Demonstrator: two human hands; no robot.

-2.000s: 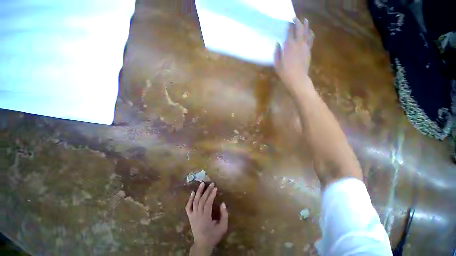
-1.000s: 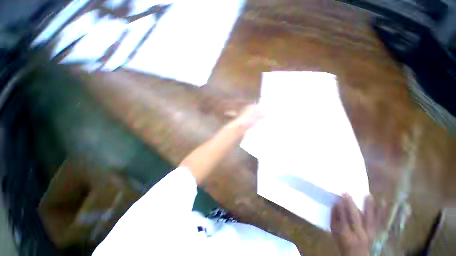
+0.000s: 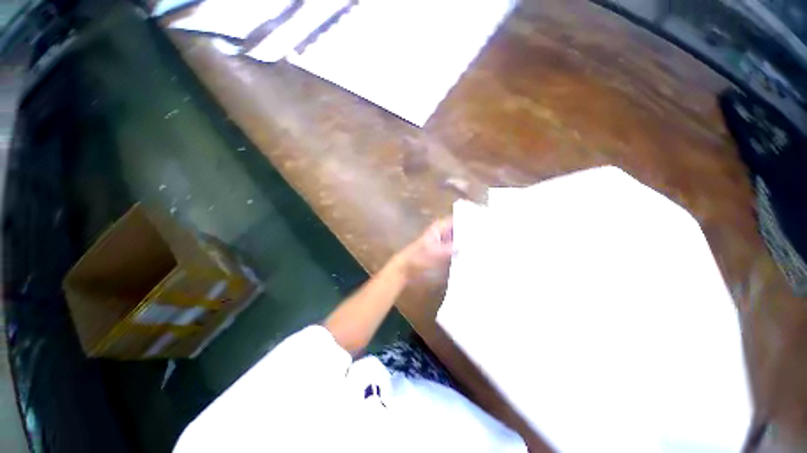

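Observation:
A large white paper piece (image 3: 593,310), blank in the glare, lies or is held over the brown table (image 3: 575,97) in front of me, its lower part running out of the picture. My left hand (image 3: 434,243) is at the paper's left edge, with the fingers partly hidden by it; it holds that edge. My right hand does not show. Whether the paper hides it or it is outside the picture, I cannot tell.
More white paper sheets and strips (image 3: 416,62) lie at the table's far side. Dark fabric with a pale border (image 3: 779,203) lies at the right. An open cardboard box (image 3: 159,292) stands on the green floor (image 3: 212,186) at the left. A dark object shows at lower right.
The paper has come closer and covers more of the view, and my right hand has gone from sight. My left hand stays at its left edge. The view has shifted, showing more floor and box.

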